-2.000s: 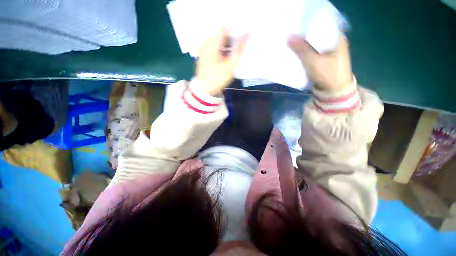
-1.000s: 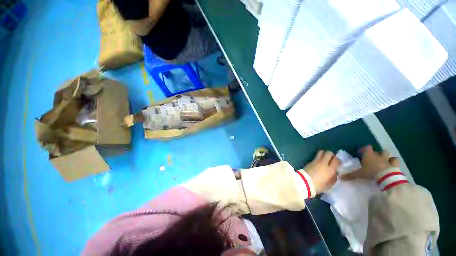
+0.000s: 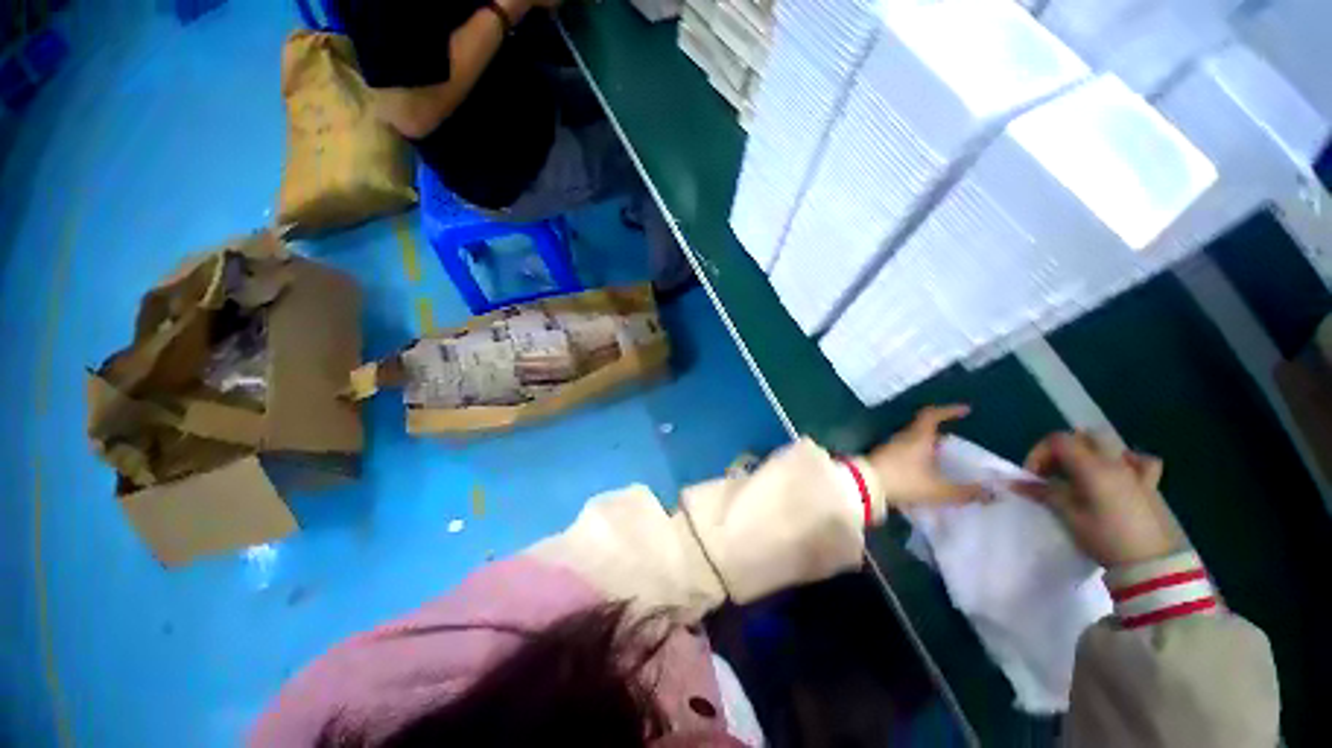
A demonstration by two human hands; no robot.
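Thin white packaging sheets [image 3: 1015, 585] lie on the dark green bench at the lower right, their edges uneven and partly under my right forearm. My left hand [image 3: 935, 465] is at their upper left edge, thumb and fingers apart, touching the sheets. My right hand [image 3: 1103, 494] is at their upper right, fingers bent and pinching the top edge. How many sheets it pinches cannot be told. Tall stacked white trays [image 3: 964, 219] with fine ribbed sides stand just beyond my hands.
The bench's metal edge [image 3: 730, 329] runs diagonally. On the blue floor are an open carton [image 3: 314, 365], a long carton of greyish packets [image 3: 533, 355], a yellowish sack [image 3: 339, 139] and a blue stool [image 3: 504, 252]. A person in black [image 3: 453, 110] sits at the bench.
My view has turned left from the bench front to the tray stacks and floor. Over the last second, my left hand's fingers have spread, and my right hand has stayed at the sheets' top edge.
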